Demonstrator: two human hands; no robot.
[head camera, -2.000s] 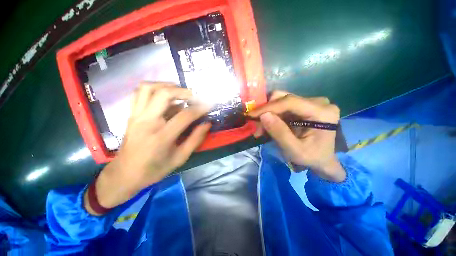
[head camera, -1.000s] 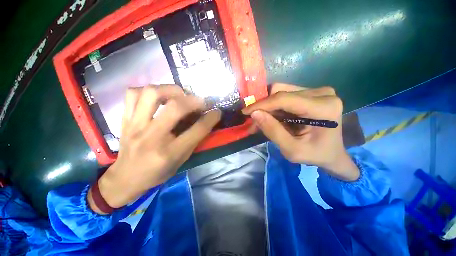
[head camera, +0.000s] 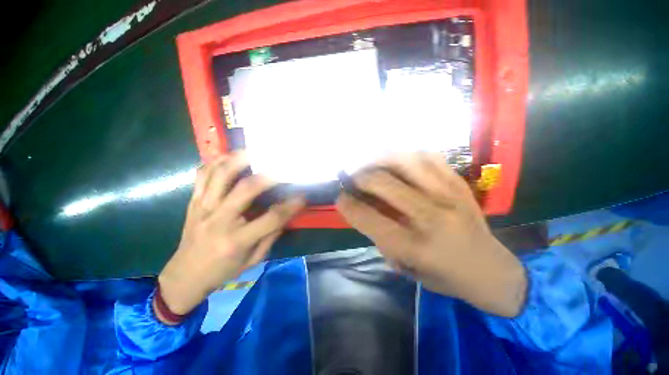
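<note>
An open black tablet (head camera: 422, 47) lies in a red-orange foam tray (head camera: 507, 95). Its battery (head camera: 308, 110) and mainboard (head camera: 429, 110) glare white. My left hand (head camera: 220, 220) is over the tablet's near left edge, fingers spread, fingertips on or just above it, with nothing visible held. My right hand (head camera: 425, 227) is blurred over the near edge right of centre, fingers bent together. A short dark piece of the tweezers (head camera: 345, 178) shows at its fingertips; the rest is hidden by the hand.
The tray rests on a glossy dark green worktop (head camera: 117, 146). A worn, chipped edge strip (head camera: 66, 77) curves across the upper left. A yellow tab (head camera: 490, 176) is at the tray's near right corner. Blue sleeves and yellow-black floor tape (head camera: 594, 233) show below.
The tray appears farther right and straighter in view. My right hand has moved from the near right corner leftward along the near edge. My left hand is now nearer the tablet's left end.
</note>
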